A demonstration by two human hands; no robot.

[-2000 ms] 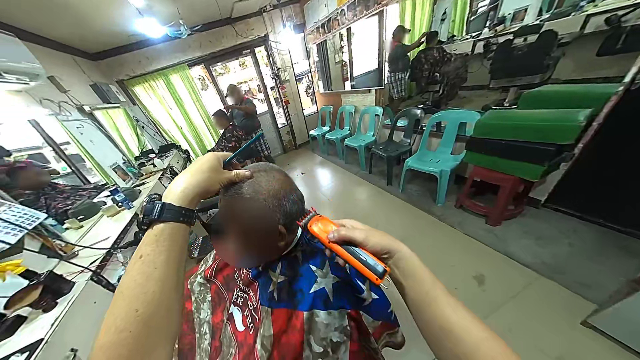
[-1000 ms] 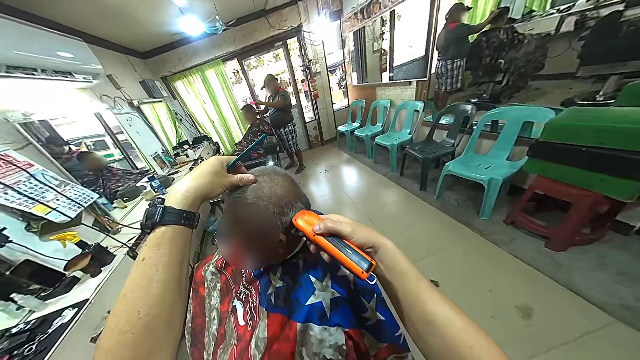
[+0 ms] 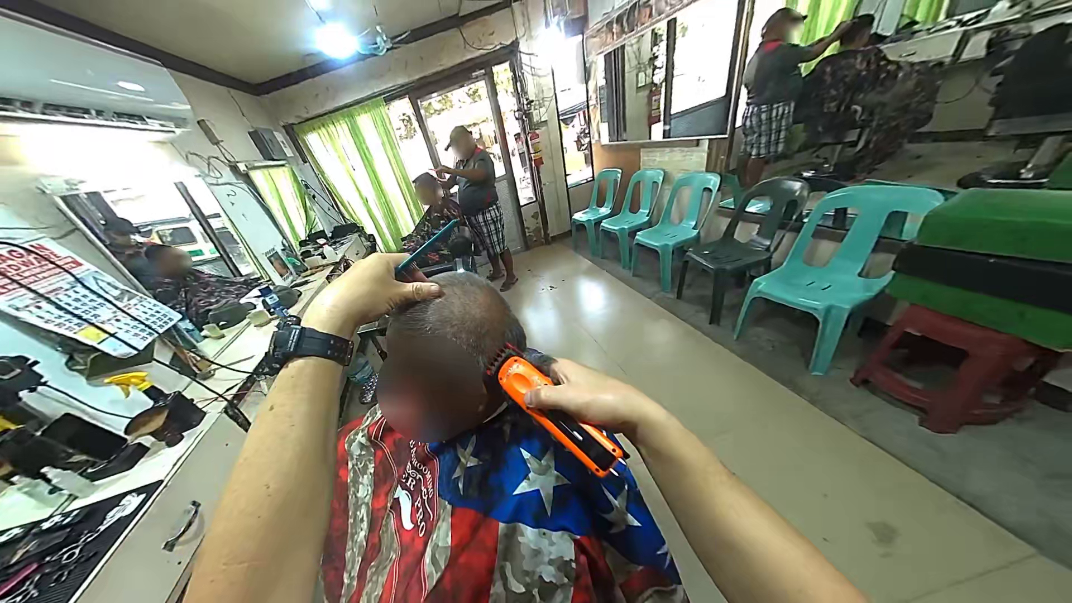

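Observation:
A seated person's head (image 3: 469,314) with short cropped hair is in front of me, and a barber cape (image 3: 502,511) with stars and stripes covers the body below. My right hand (image 3: 590,394) grips an orange and black hair clipper (image 3: 557,414), whose dark comb guard touches the hair at the side of the head near the ear. My left hand (image 3: 377,293) rests on top of the head, with a teal comb (image 3: 429,247) held in it and pointing up and away. A black watch is on my left wrist.
At the left runs a counter (image 3: 285,310) with a yellow-headed spray bottle (image 3: 134,383) and scissors on a dark mat. Teal plastic chairs (image 3: 837,243) and a red stool (image 3: 963,360) with green and black cushions stand right. A co-worker (image 3: 477,184) and a caped client are further back.
The clipper stays against the side of the head, and my left hand keeps its place on top with the comb. The view has turned somewhat since the oldest frame.

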